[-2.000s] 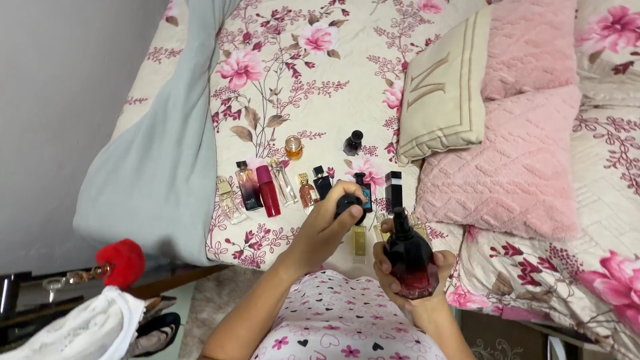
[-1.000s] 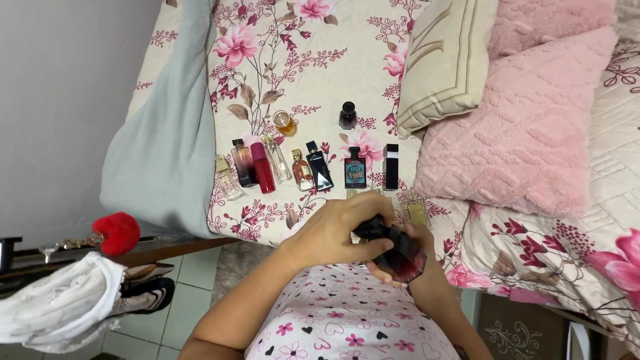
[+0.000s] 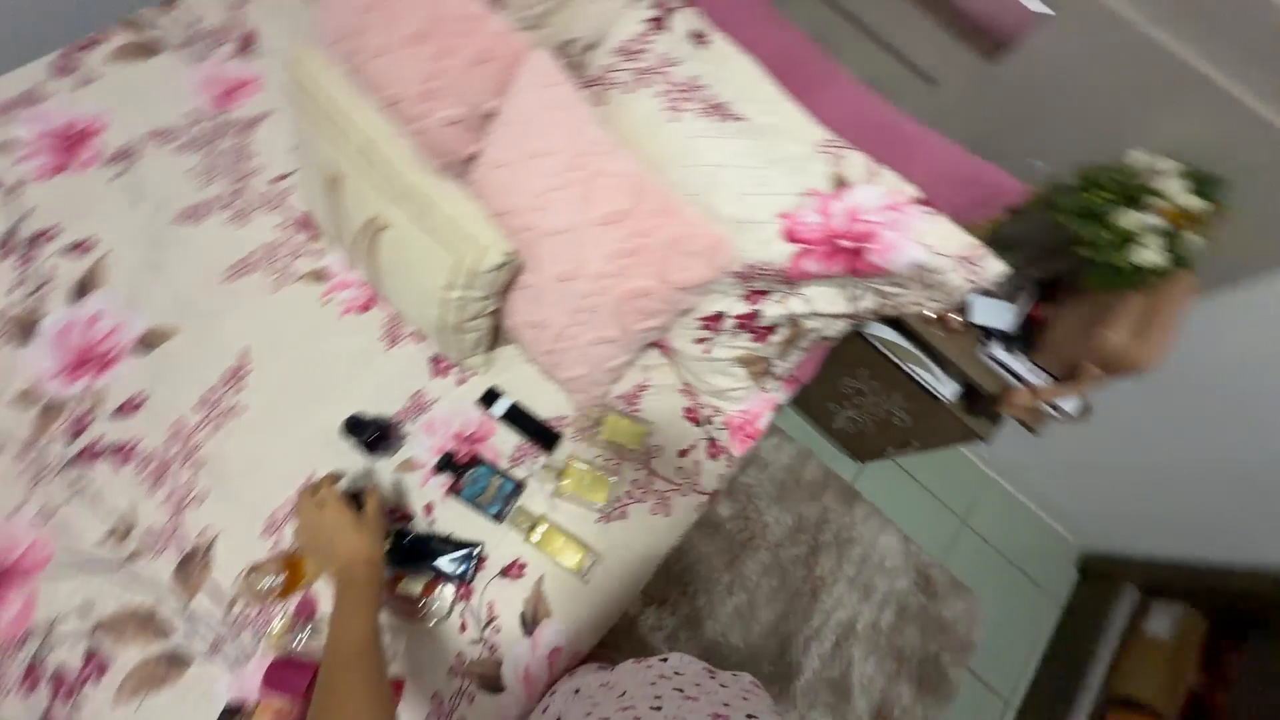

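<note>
My left hand (image 3: 340,525) reaches in from the bottom, its fingers closed around a small dark object (image 3: 354,496), blurred and partly hidden, perhaps a bottle's cap. Just above stands a dark round perfume bottle (image 3: 372,433). Right of the hand are a black bottle (image 3: 435,556), a blue-and-black bottle (image 3: 484,488) and a long black bottle (image 3: 520,418). Several yellow glass bottles (image 3: 560,545) lie nearer the bed's edge. An amber bottle (image 3: 280,576) is left of my wrist, and a red one (image 3: 288,676) is by my forearm. My right hand is out of view.
The bottles are on a floral bedspread (image 3: 250,400). Beyond them are a cream cushion (image 3: 400,220) and pink pillows (image 3: 590,240). A rug (image 3: 800,560) lies on the floor at right, near a nightstand (image 3: 880,400) with a flower arrangement (image 3: 1140,220).
The view has swung strongly to the right and tilted. My hands were together on a dark red-black bottle; now only my left hand shows, over the bottles on the bed.
</note>
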